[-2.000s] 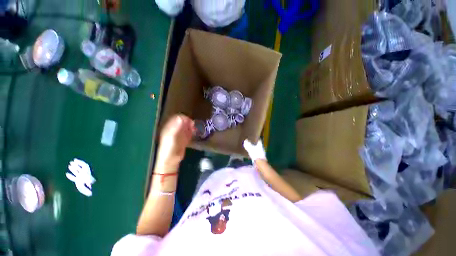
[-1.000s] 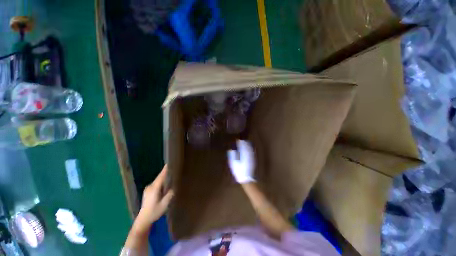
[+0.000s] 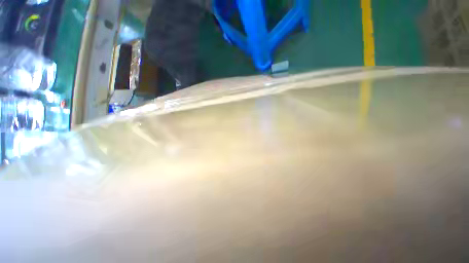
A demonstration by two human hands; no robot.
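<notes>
A large, blurred tan surface [image 3: 288, 190], which looks like the cardboard carton very close to the camera, fills the lower part of the view. Its pale upper edge runs across the picture from left to right. The inside of the carton and any fans in it cannot be seen. Neither my left hand nor my right hand can be made out.
Clear plastic bottles [image 3: 23, 114] lie on the green bench at the left, below a dark item [image 3: 33, 25]. The bench's pale edge [image 3: 91, 67] runs down beside them. A blue stool-like frame [image 3: 254, 31] and a yellow line [image 3: 367, 36] show on the green floor.
The carton has come up much closer to the camera and now covers most of the view. My hands and the fans inside are no longer visible.
</notes>
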